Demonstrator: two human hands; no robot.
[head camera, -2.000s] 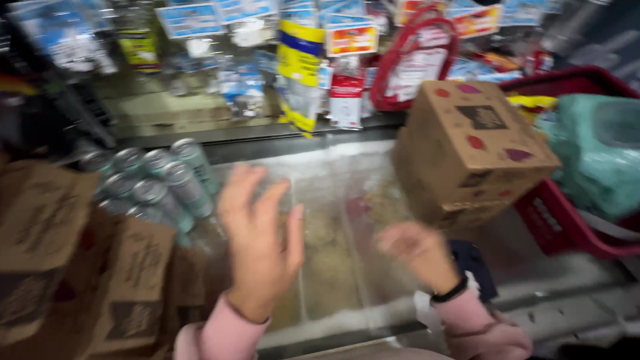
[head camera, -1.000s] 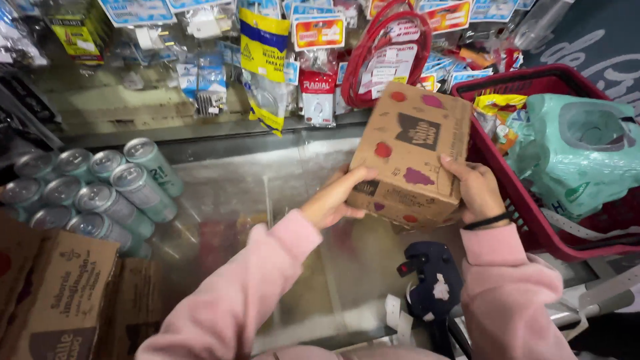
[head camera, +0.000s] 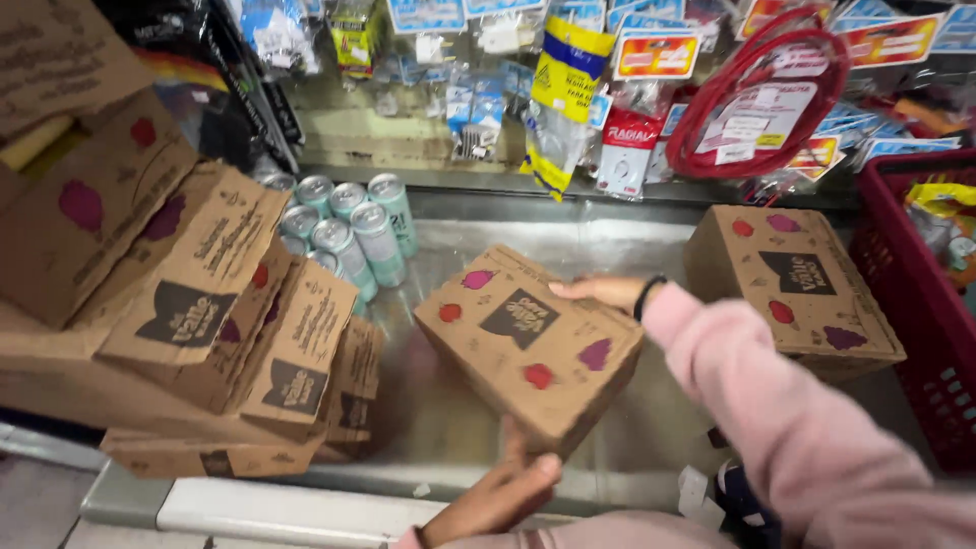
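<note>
A closed cardboard box (head camera: 526, 328) with printed fruit and vegetables is tilted between my hands over the middle of the metal counter. My right hand (head camera: 606, 293), with a black band at the wrist, grips its far right edge. Below the near corner, my left hand (head camera: 499, 492) supports the box, its fingers partly hidden under it. To the right, a similar cardboard box (head camera: 801, 286) rests on the counter beside a dark red basket. Several more printed cardboard boxes (head camera: 191, 313) are piled at the left, some with raised flaps.
Several pale green cans (head camera: 358, 229) stand behind the piled boxes. Packaged goods, including a red coiled hose (head camera: 762, 91), hang along the back. A dark red plastic basket (head camera: 877, 221) holds packets at the right. A dark blue item (head camera: 747, 496) lies near my right sleeve.
One second ago both hands held a box at the right, near the basket. Now a box stands there, and my hands hold one over the middle of the counter. The view has shifted left.
</note>
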